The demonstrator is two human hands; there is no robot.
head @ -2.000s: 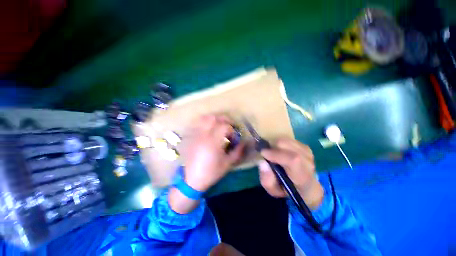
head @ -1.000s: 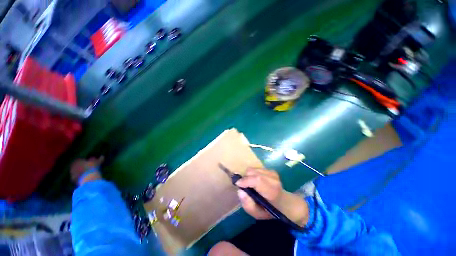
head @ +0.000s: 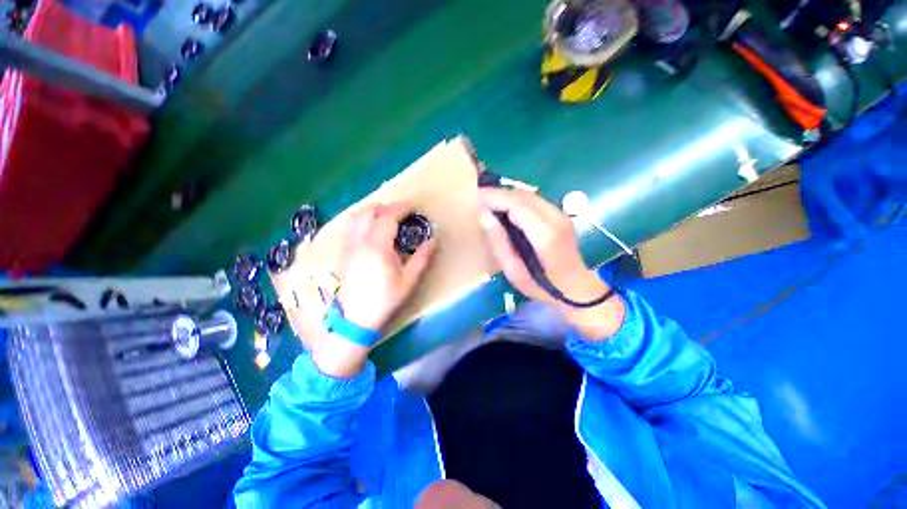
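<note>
My left hand (head: 376,260), with a blue wristband, is over the cardboard mat (head: 450,204). Its thumb and fingers are around a round black device housing (head: 413,233) with shiny parts inside. My right hand (head: 535,239) holds the black soldering iron (head: 522,247) at the mat's right edge, its tip end up and away from me. The tip itself is hard to make out. Small white and yellow battery pieces (head: 323,286) lie on the mat's left part, beside my left wrist.
Several round black housings (head: 279,255) stand at the mat's far left corner. A silver spool (head: 204,334) and ribbed trays (head: 139,398) are at left, a red bin (head: 70,149) beyond. A taped white disc (head: 576,204) is right of the mat, an orange-handled tool (head: 786,91) farther off.
My left hand has come back from beside the red bin to the mat and is now on a round housing. My right hand with the iron has moved slightly right and away from me.
</note>
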